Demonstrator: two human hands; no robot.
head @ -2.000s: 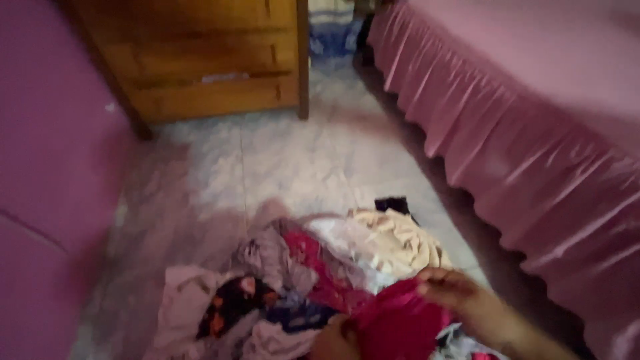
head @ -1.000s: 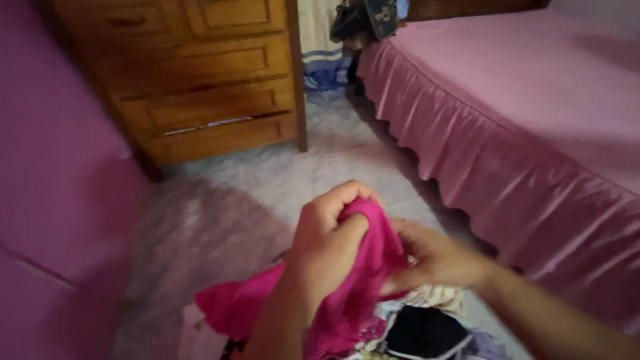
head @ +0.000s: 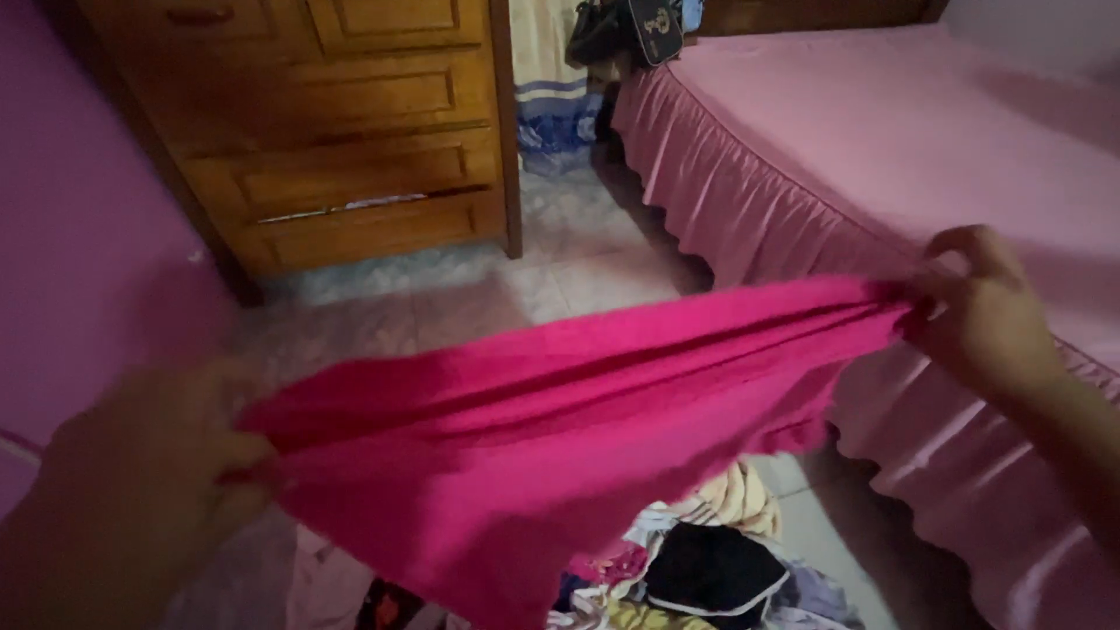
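A bright pink cloth garment (head: 542,420) is stretched between my two hands in the head view, with folds running along its upper part. My left hand (head: 166,472), blurred at the lower left, grips one end. At the right, my right hand (head: 989,306) pinches the other end between thumb and fingers, in front of the bed's skirt. Below the cloth lies a pile of clothes on the floor, among them a black garment with white trim (head: 713,569) and a cream garment (head: 744,499). The pink cloth hides part of the pile.
A wooden chest of drawers (head: 367,166) stands on the tiled floor at the upper left, beside a purple wall (head: 96,262). On the right is a bed with a pink ruffled cover (head: 840,131). Dark bags (head: 626,35) are at its far corner, near a curtain (head: 551,79).
The pink cloth was bunched between both hands a second ago; now my hands are wide apart and it is spread out. Two seconds ago it was low, at the pile.
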